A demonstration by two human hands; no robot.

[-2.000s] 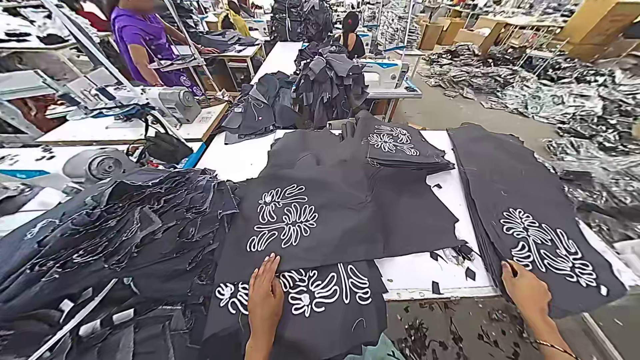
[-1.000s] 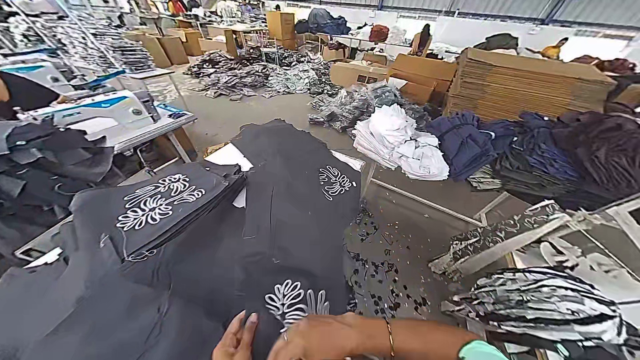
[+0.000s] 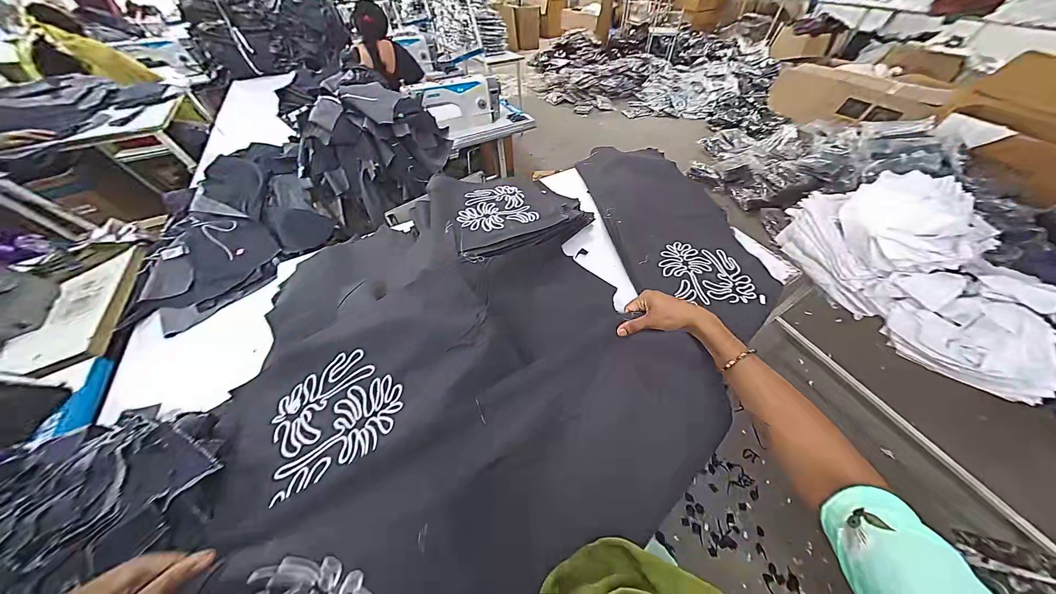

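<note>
A large dark grey fabric panel [image 3: 528, 388] with white looped embroidery [image 3: 338, 421] spreads across the white table. My right hand [image 3: 660, 315] pinches its upper right edge between thumb and fingers. At the bottom left, my left hand [image 3: 157, 571] touches the panel's near left edge, partly cut off by the frame; its grip cannot be told. A small stack of embroidered dark pieces [image 3: 511, 216] lies at the panel's far side. Beyond my right hand, a long dark embroidered piece [image 3: 660, 214] rests along the table's right side.
Dark cut pieces [image 3: 91, 495] are heaped at left, with more dark fabric [image 3: 363, 132] behind. A sewing machine [image 3: 462, 97] and a seated person [image 3: 381, 45] are farther back. White fabric piles [image 3: 899, 231] and cardboard boxes [image 3: 866, 87] lie right. Dark scraps [image 3: 718, 511] litter the floor.
My hands were close together one second ago and are now far apart, the right one holding the panel's edge. The view has swung back left.
</note>
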